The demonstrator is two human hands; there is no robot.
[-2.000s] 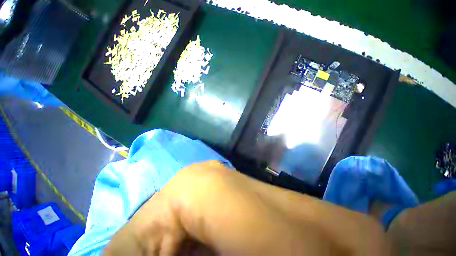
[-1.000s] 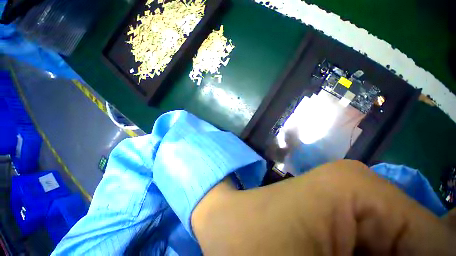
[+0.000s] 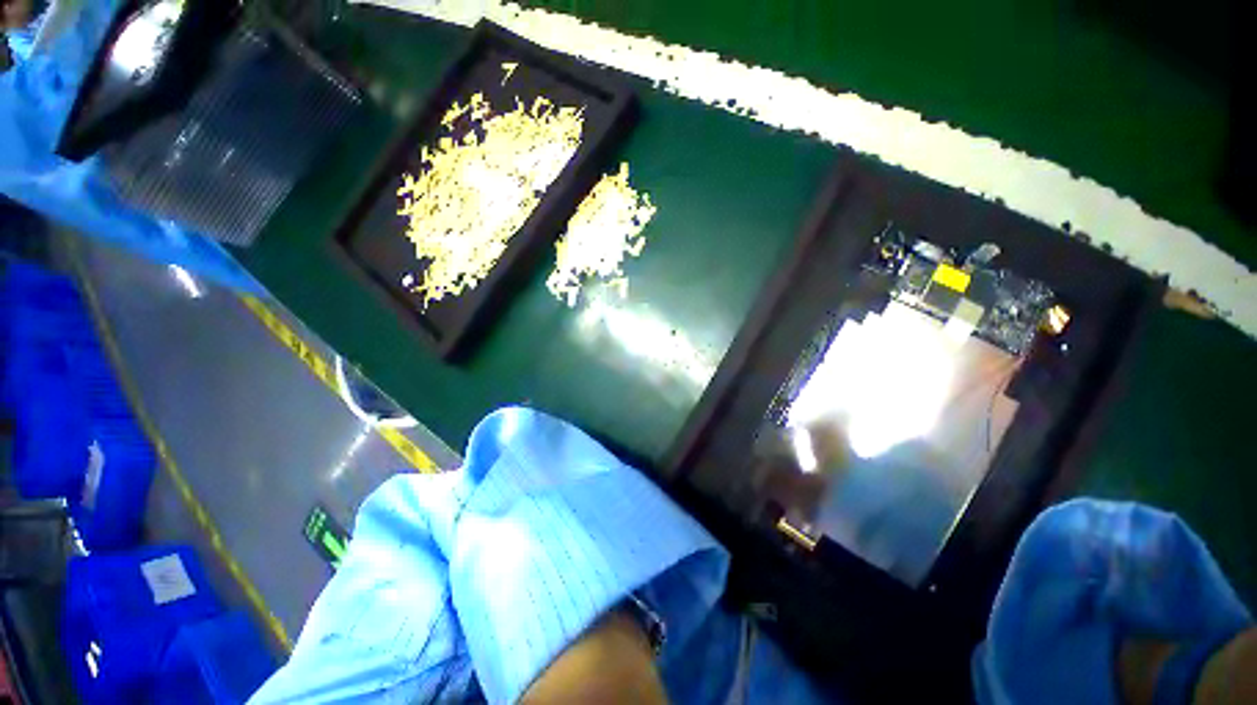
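Observation:
An open tablet unit lies in a black raised-rim tray. Its middle is silver-white with strong glare. A dark circuit board with a yellow patch runs across its upper end. My left sleeve and a bit of bare wrist show at the bottom, left of the tablet. My right sleeve and a blue wrist band show at the lower right. Both hands are cut off by the bottom edge; what they hold is hidden.
Another black tray holds cream slivers. A loose pale heap lies beside it on the green bench. Farther left are a ribbed clear sheet and a person's blue sleeve. Blue bins stand by the floor.
My hands, large in front of the bench before, have dropped out past the bottom edge, leaving wrists and sleeves. The view has shifted, showing more of the bench's far left. The tablet stays in its tray.

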